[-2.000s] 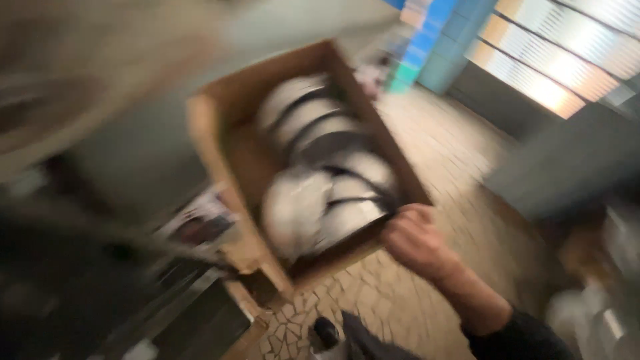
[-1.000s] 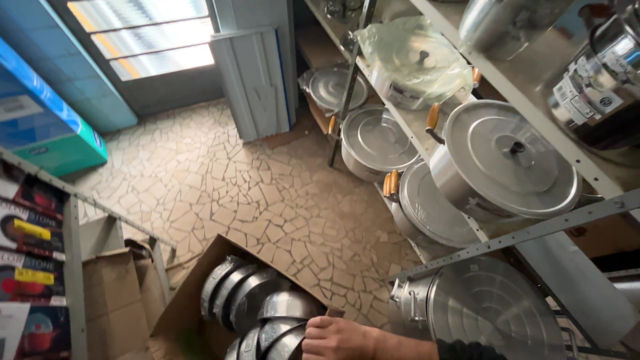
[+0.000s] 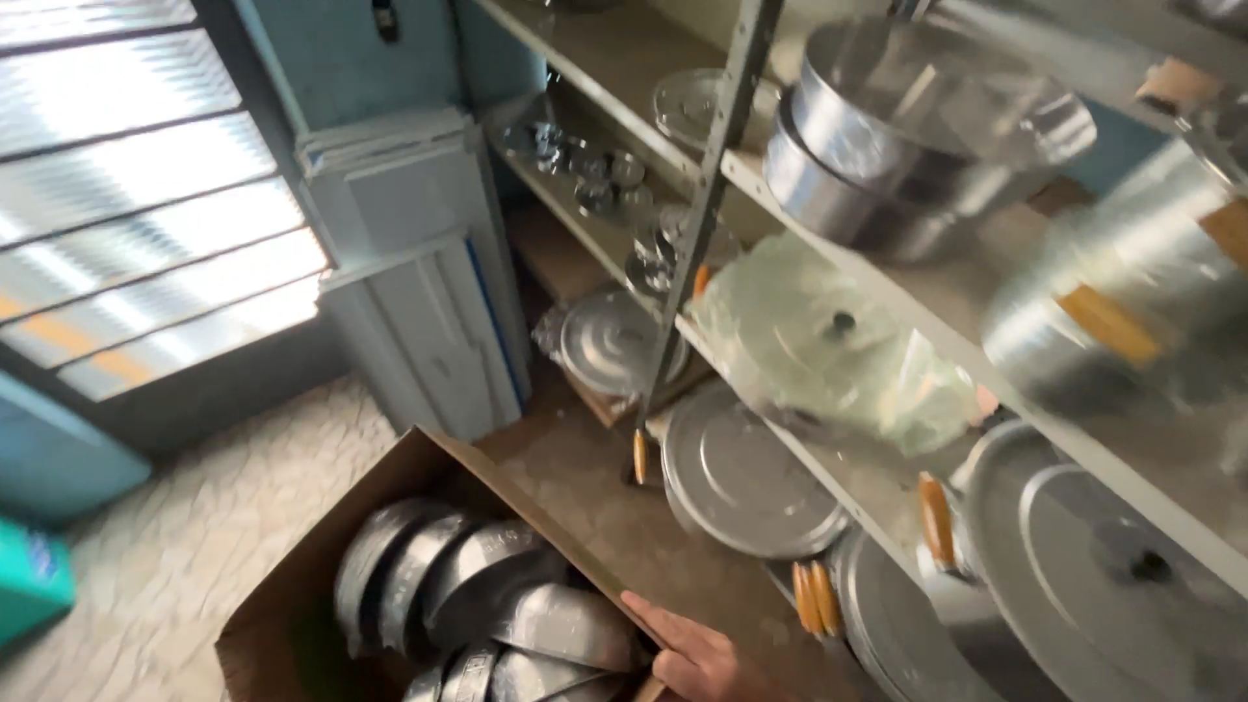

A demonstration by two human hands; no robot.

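Observation:
At the bottom of the head view, my right hand [image 3: 694,655] grips the right rim of an open cardboard box [image 3: 292,575], fingers over the edge. Several shiny round metal pans or bowls [image 3: 570,619] are packed in the box, some standing on edge side by side, others tilted in front of them. The bottom of the frame cuts off the near end of the box. My left hand is outside the frame.
A metal shelving unit [image 3: 712,210] on the right holds large lidded pots [image 3: 751,473], stacked metal pans [image 3: 877,146] and a plastic-wrapped lid [image 3: 829,341]. Pale flat panels [image 3: 429,331] lean beside the barred window [image 3: 146,185]. A green box [image 3: 34,585] is at the left.
The view has swung toward the shelves and window. My right hand stays on the box rim, and the box with the pans has moved along with me.

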